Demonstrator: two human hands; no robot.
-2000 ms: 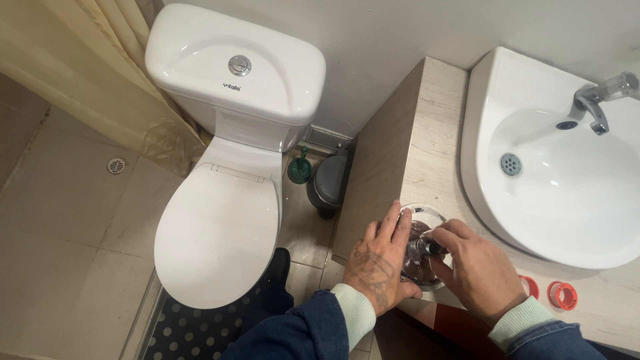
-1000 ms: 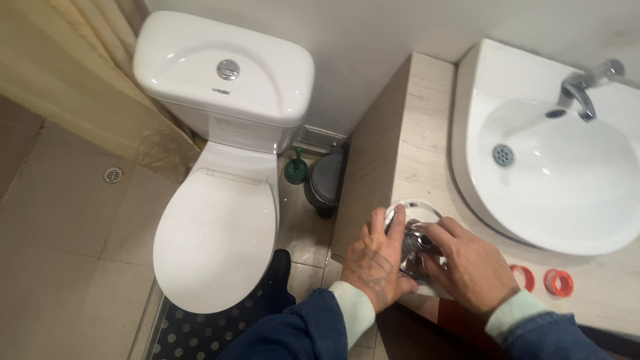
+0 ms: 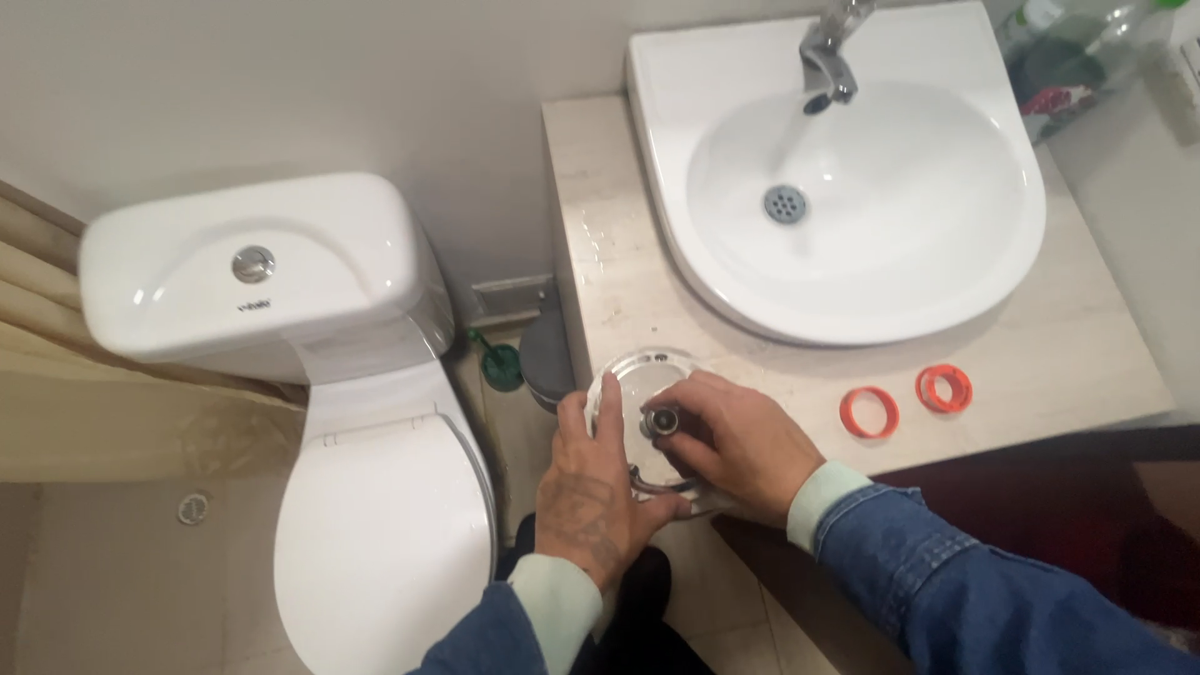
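Observation:
A round, clear and shiny dish-like part (image 3: 647,380) rests at the front left edge of the light wood-look counter. My left hand (image 3: 589,497) grips its near left rim, fingers along the left side and thumb at the front. Over its middle, my right hand (image 3: 736,436) pinches a small chrome fitting with a dark round opening (image 3: 665,421) between thumb and fingers. Whether the fitting is joined to the round part, I cannot tell. Two orange-red plastic rings, one thin (image 3: 869,438) and one thicker (image 3: 969,389), lie on the counter right of my right hand.
A white washbasin (image 3: 844,323) with a chrome faucet (image 3: 827,61) stands on the counter (image 3: 600,225). Left is a white toilet (image 3: 384,534), with a green brush holder (image 3: 502,367) and a grey bin (image 3: 546,361) beside it. Plastic bottles (image 3: 1059,70) stand behind the basin's right side.
The view has swung right, showing more of the counter. My right fingers, spread over the round part's middle a second ago, now pinch the small chrome fitting, which shows plainly. My left hand stays at the rim.

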